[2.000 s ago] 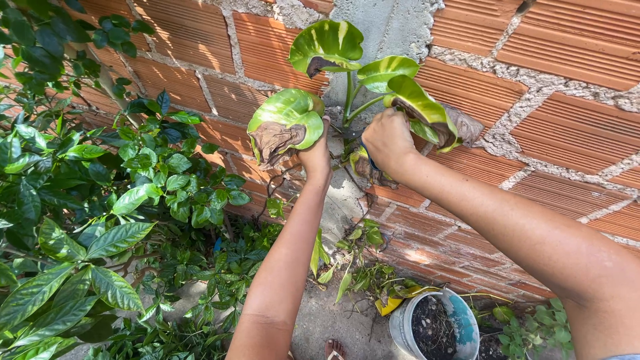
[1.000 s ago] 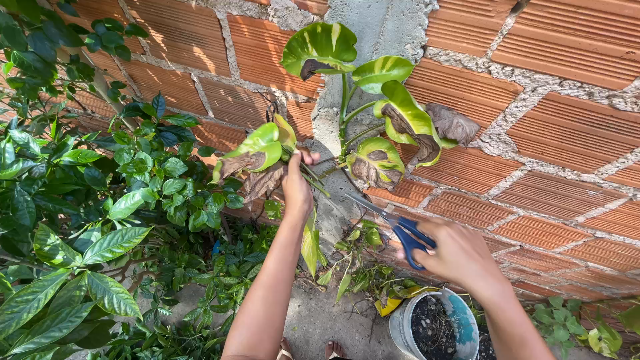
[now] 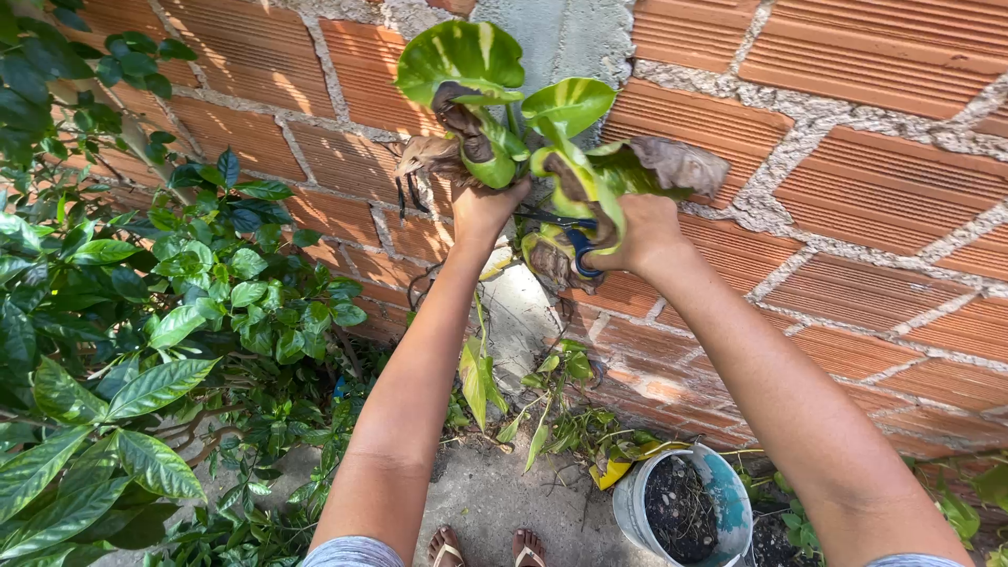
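A climbing plant with broad variegated leaves [image 3: 465, 59], some with brown withered patches, grows up the concrete column. My left hand [image 3: 490, 211] is closed around leaf stems beneath a curled leaf and a dry brown one [image 3: 425, 156]; which stems it grips is hidden. My right hand [image 3: 647, 232] holds blue-handled scissors [image 3: 581, 248], their dark blades pointing left toward the stems beside my left hand. A yellow-green leaf partly covers the scissors and my right fingers. Another browned leaf [image 3: 551, 260] hangs just under the scissors.
A hollow-brick wall [image 3: 890, 181] with rough mortar stands behind the plant. Leafy shrubs [image 3: 236, 276] fill the left side. On the concrete ground [image 3: 504, 488] are my sandalled feet, a soil-filled bucket [image 3: 626, 504] at lower right, and trailing vines [image 3: 583, 433] along the wall's foot.
Both hands have moved up into the leaves since one second ago. The scissors, then low and right of the plant, are now at its stems. The leaves have shifted and bunched together.
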